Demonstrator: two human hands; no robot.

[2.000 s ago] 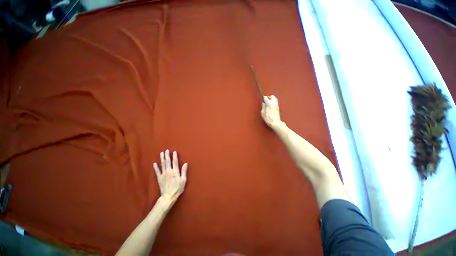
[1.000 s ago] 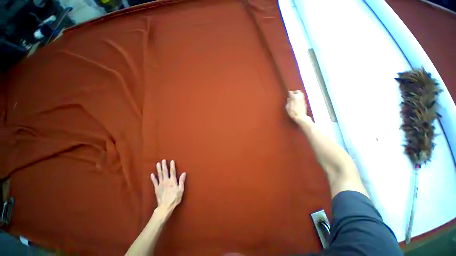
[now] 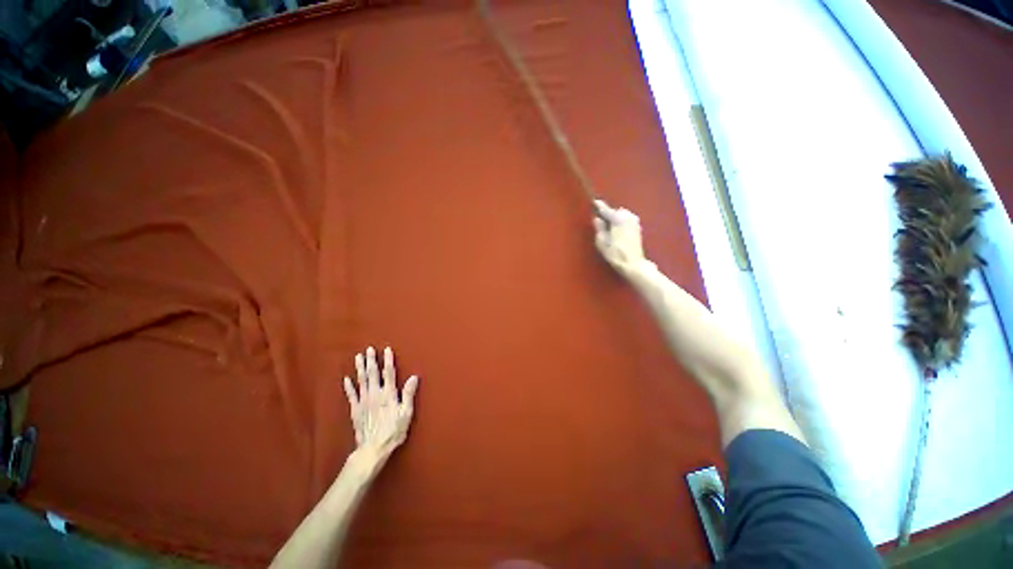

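Observation:
Rust-red fabric covers most of the table, smooth in the middle and wrinkled in folds on the left. My left hand lies flat on the fabric with fingers spread, holding nothing. My right hand is closed around the near end of a long thin brown stick. The stick slants up and left from my hand over the fabric, and its far end reaches the top edge of the view.
White paper lies at the right with a narrow tan strip and a feather duster on it. A silver metal block sits at the near right fabric corner. Dark metal items are at the far left edge.
Over the last second my right hand has moved left, away from the white paper, and the stick's far end has swung left. My left hand has stayed nearly in place.

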